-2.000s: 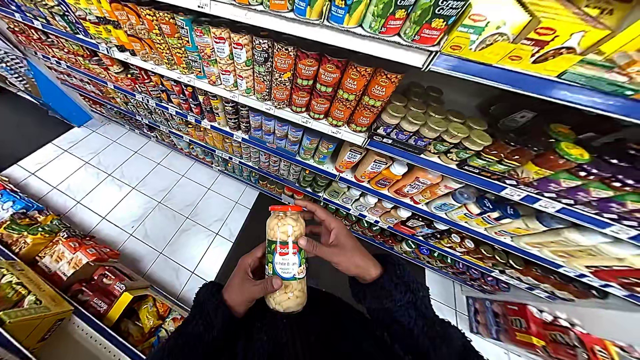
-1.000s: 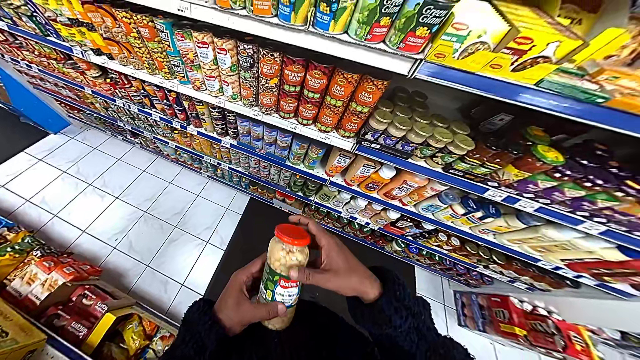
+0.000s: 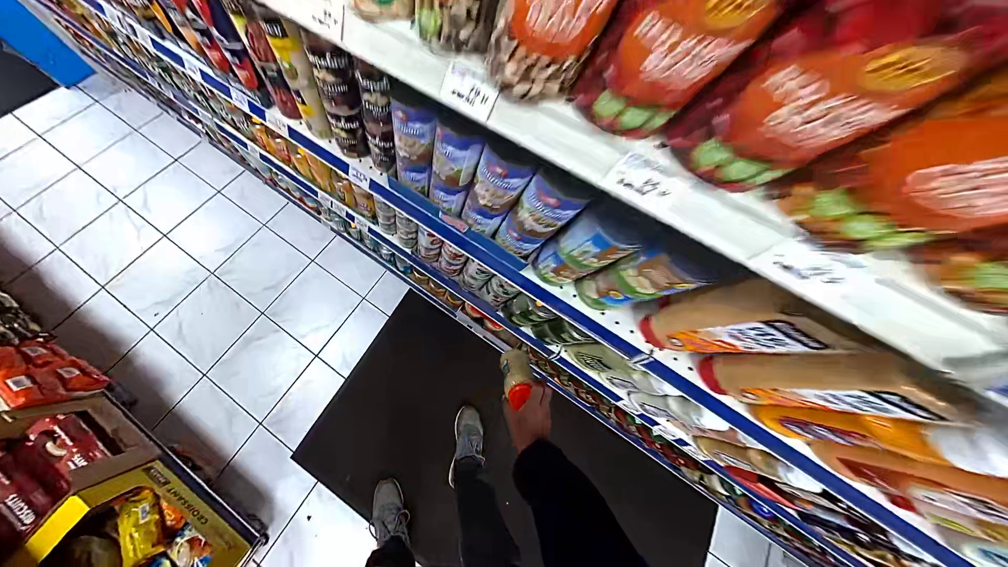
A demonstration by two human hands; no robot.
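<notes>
A glass jar with a red lid (image 3: 517, 378) is held in my right hand (image 3: 529, 417), low down beside the edge of the lower shelves. The lid end points toward me and the jar's body tilts away to the shelf. My fingers wrap around the lid end; the dark sleeve runs down to the bottom of the view. Nearest to the jar are green-lidded jars or tins (image 3: 529, 309) and red-lidded jars (image 3: 482, 316) on the low shelves. My left hand is out of view.
Shelving with a blue edge (image 3: 598, 335) runs diagonally, holding blue cans (image 3: 496, 189) and bottles (image 3: 748, 327). Large red cans or packs (image 3: 677, 55) stand on the white upper shelf. My shoes (image 3: 468, 433) are on a black mat (image 3: 378, 394). Snack boxes (image 3: 134, 488) stand at lower left.
Both hands held the jar near my body before. Now my right hand alone has it down by the low shelves, and my left hand has left the view. The view has moved closer to the shelves.
</notes>
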